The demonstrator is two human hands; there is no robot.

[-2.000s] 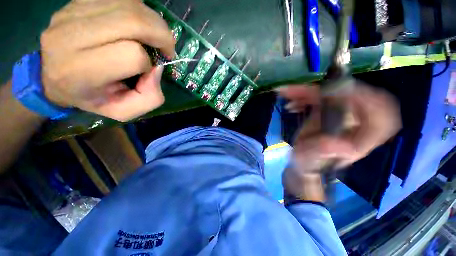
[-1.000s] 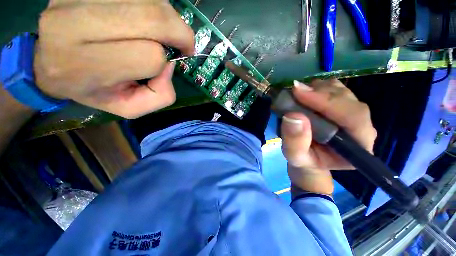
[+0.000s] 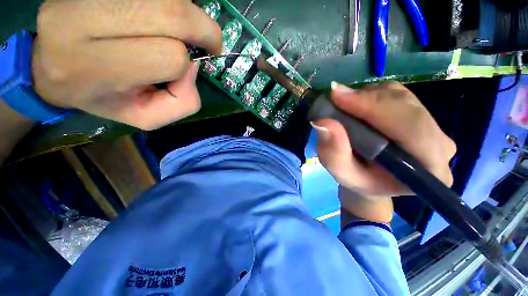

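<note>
The green PCB panel (image 3: 246,69) lies slanted at the bench's front edge, with several thin coppery parts sticking out from its upper edge. My left hand (image 3: 124,58) covers the panel's upper left end and pinches a thin strand of solder wire (image 3: 215,56) between thumb and forefinger. My right hand (image 3: 382,139) holds the soldering iron (image 3: 405,167) like a pen. The iron's brownish tip is over the middle of the panel, close to the end of the wire. I cannot tell whether tip and wire touch. The fingers of my left hand hide part of the panel.
Blue-handled cutters (image 3: 380,37) and slim silver tweezers (image 3: 354,26) lie on the green mat (image 3: 318,34) beyond the panel. A dark holder with a reel (image 3: 503,26) is at the upper right. My blue-shirted lap is below the bench edge. A clear plastic bag (image 3: 78,237) is at the lower left.
My right hand has swung in from the right with the iron, bringing its tip over the panel. My left hand and the panel have shifted slightly in view. My left hand keeps the wire.
</note>
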